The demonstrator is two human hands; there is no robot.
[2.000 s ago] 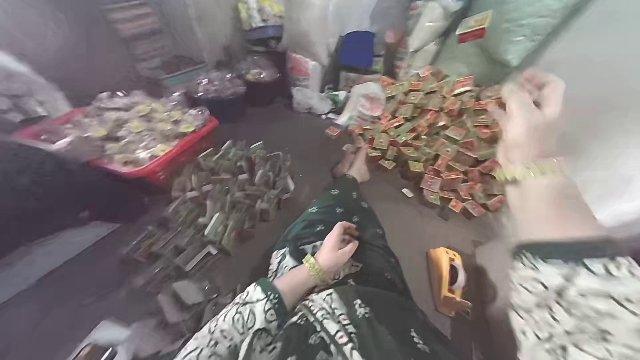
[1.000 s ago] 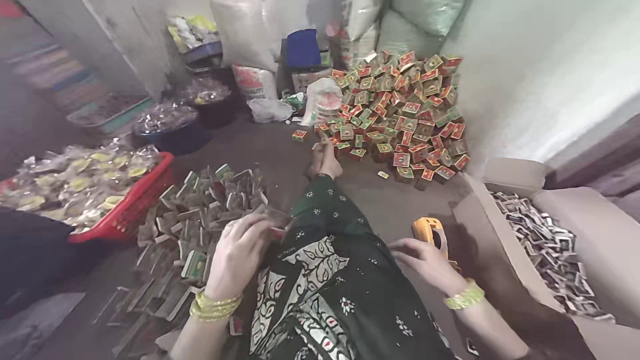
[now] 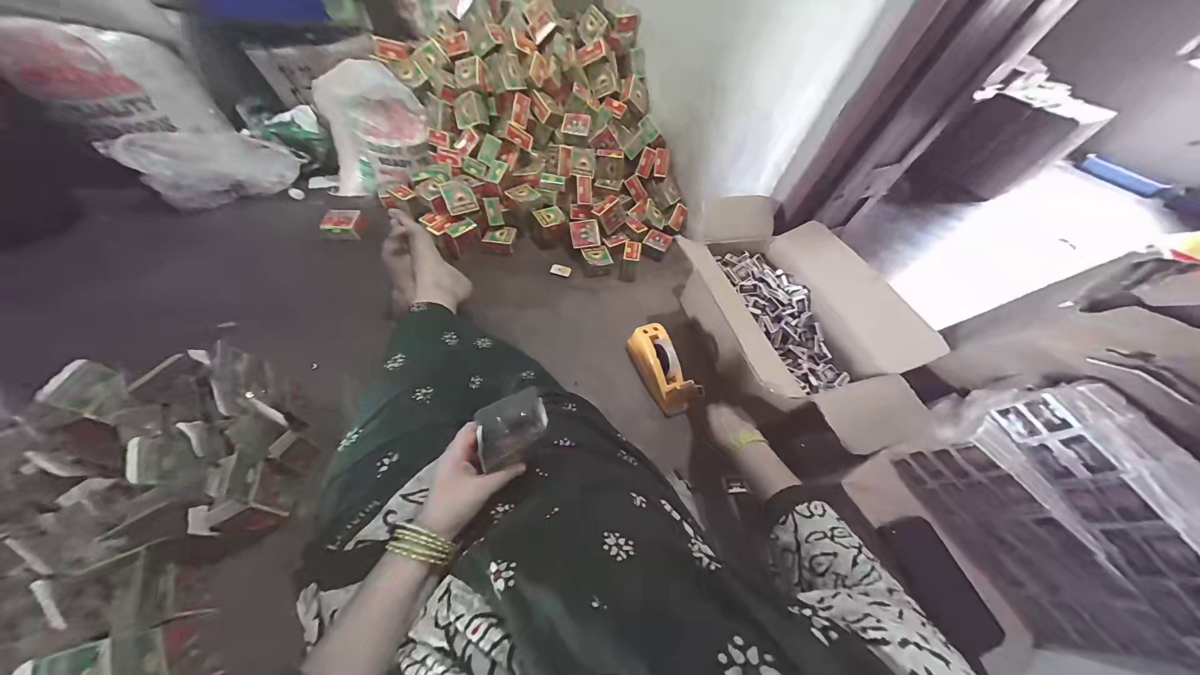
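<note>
My left hand point(image 3: 469, 483) holds a small clear plastic packet point(image 3: 511, 429) above my lap, its fingers around the near edge. To the right, my right hand point(image 3: 727, 427) is low beside a yellow tape dispenser point(image 3: 661, 367) with a roll of tape in it; the fingers are blurred and partly in shadow, so what they touch cannot be told. Beyond my feet lies a large heap of red and green matchbox-like packs point(image 3: 562, 141). At the left is a pile of flat clear packets point(image 3: 178, 450).
An open cardboard box point(image 3: 741, 328) of many small pieces stands at the right, near a plastic-wrapped stack point(image 3: 1059, 487) and a dark phone-like object point(image 3: 942, 586). White sacks point(image 3: 122, 84) stand at the back left. One pack point(image 3: 342, 223) lies by my foot. A doorway opens at the right.
My right hand, raised at the right two seconds ago, is now low by the tape dispenser. My left hand now holds a clear packet over my lap. The view has turned right.
</note>
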